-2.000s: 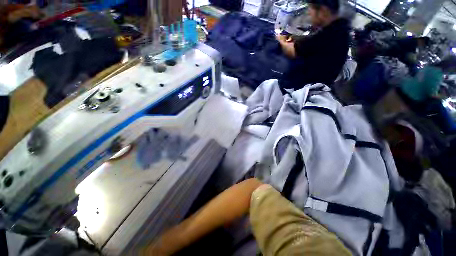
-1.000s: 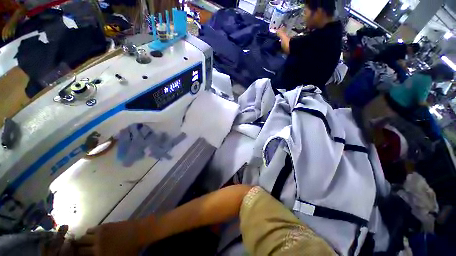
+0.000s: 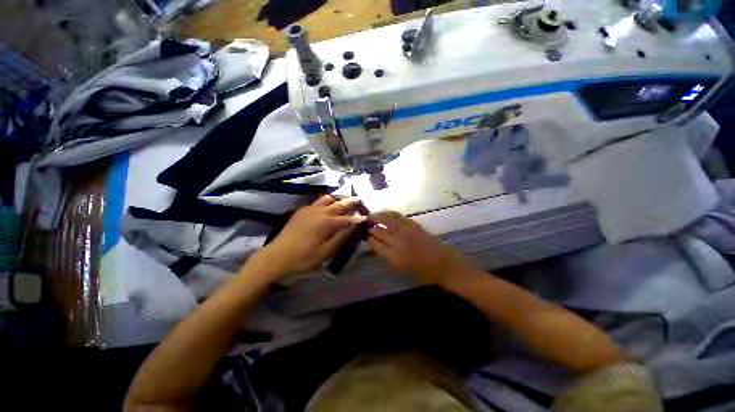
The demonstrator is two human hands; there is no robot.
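My left hand (image 3: 316, 233) and my right hand (image 3: 404, 244) meet just in front of the presser foot and needle (image 3: 375, 173) of the sewing machine (image 3: 483, 88). The fingertips of both hands pinch a narrow black strip (image 3: 345, 251), whose end hangs toward the table's front edge. Light grey panels with black bands (image 3: 250, 173) lie left of the needle, partly under my left forearm. The needle tip is lost in the lamp's glare.
A bundle of grey and black pieces (image 3: 137, 105) lies at the left rear. Grey scraps (image 3: 516, 161) lie under the machine arm. A pale cloth piece (image 3: 649, 189) is at the right end. Grey garments (image 3: 685, 278) lie at the right. Black pieces (image 3: 290, 10) lie behind the machine.
The view has swung left from the garment heap to the needle area. My left hand has come into view. Both hands are now together on the black strip.
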